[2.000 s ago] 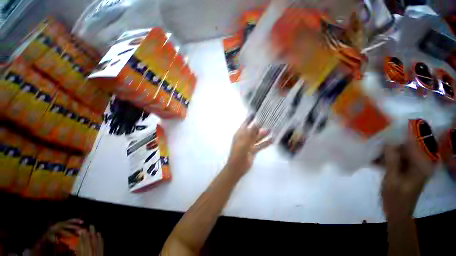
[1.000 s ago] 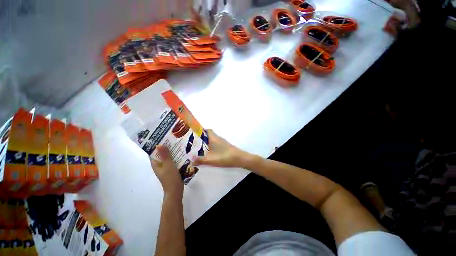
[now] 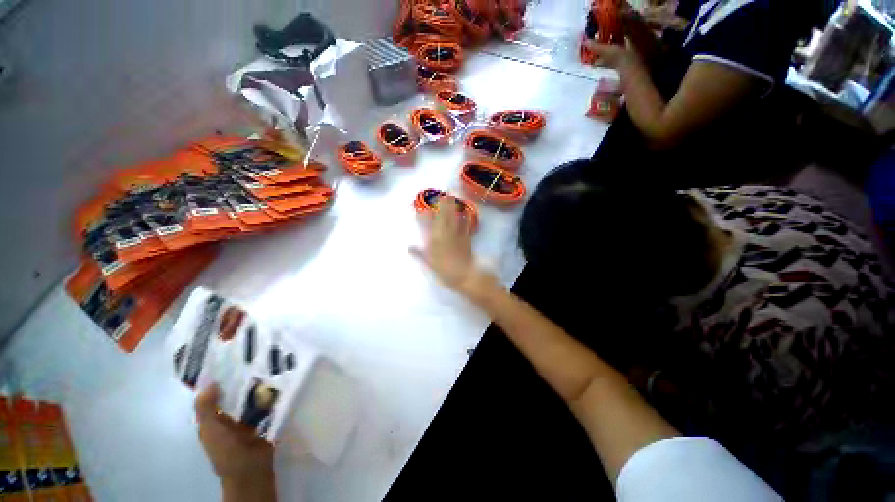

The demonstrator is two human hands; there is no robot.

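Observation:
My left hand [image 3: 234,436] holds a retail box [image 3: 240,358] at the lower left. Its white printed back faces up, and a plain white end flap stands out at its lower right, so that end is open. My right hand [image 3: 453,250] is stretched forward with its fingers over an orange coiled cable [image 3: 429,201] with a dark middle. The thumb is spread away, and the fingertips partly hide the coil. Whether they press on it is hard to see. More coiled cables [image 3: 494,181] lie in rows just beyond.
Flat cartons [image 3: 196,201] lie fanned by the wall. Filled boxes [image 3: 37,451] stand at the lower left. Crumpled white paper [image 3: 294,93] and a grey block [image 3: 391,71] are at the back. A cable heap [image 3: 456,20] lies farther along. Two people sit at the right, one's head [image 3: 599,230] close to the bench edge.
The view has swung right along the bench. My right hand has let go of the box and moved out to the nearest coil. The box stays in my left hand, its open end now towards the lower right.

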